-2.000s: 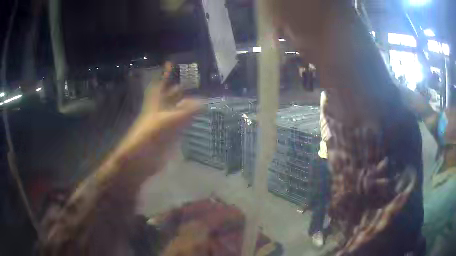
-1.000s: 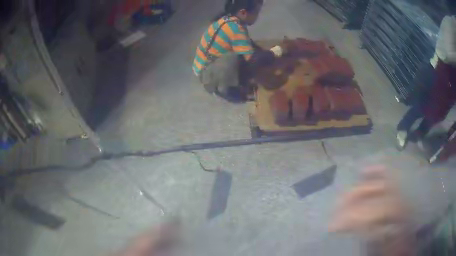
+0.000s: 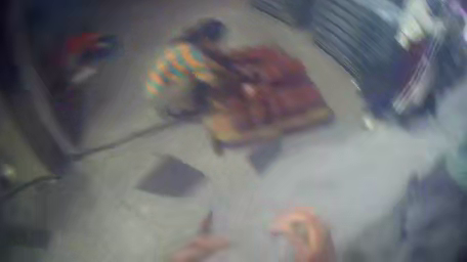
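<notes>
The frame is blurred. My left hand point(image 3: 199, 248) is at the bottom edge, partly cut off. A thin dark shape point(image 3: 207, 223) stands up from its fingertips; I cannot tell what it is. My right hand point(image 3: 304, 233) is at the bottom, right of centre, with curled fingers; I cannot tell if it pinches something small. A dark grey plate point(image 3: 171, 176) shows above my left hand, apart from it. A smaller dark plate point(image 3: 265, 152) shows above my right hand. I cannot tell what holds either plate up.
A crouching person in a striped shirt point(image 3: 176, 69) is beside a low pallet point(image 3: 276, 134) with dark red parts point(image 3: 307, 97). Wire-mesh crates point(image 3: 343, 41) stand at upper right. Another person point(image 3: 422, 30) shows there. A cable point(image 3: 123, 139) crosses the floor at left.
The view has swung from the crates and raised arms down to the floor, then shifted. The pallet and crouching person now show further left. My right hand shows lower and further left than one second ago.
</notes>
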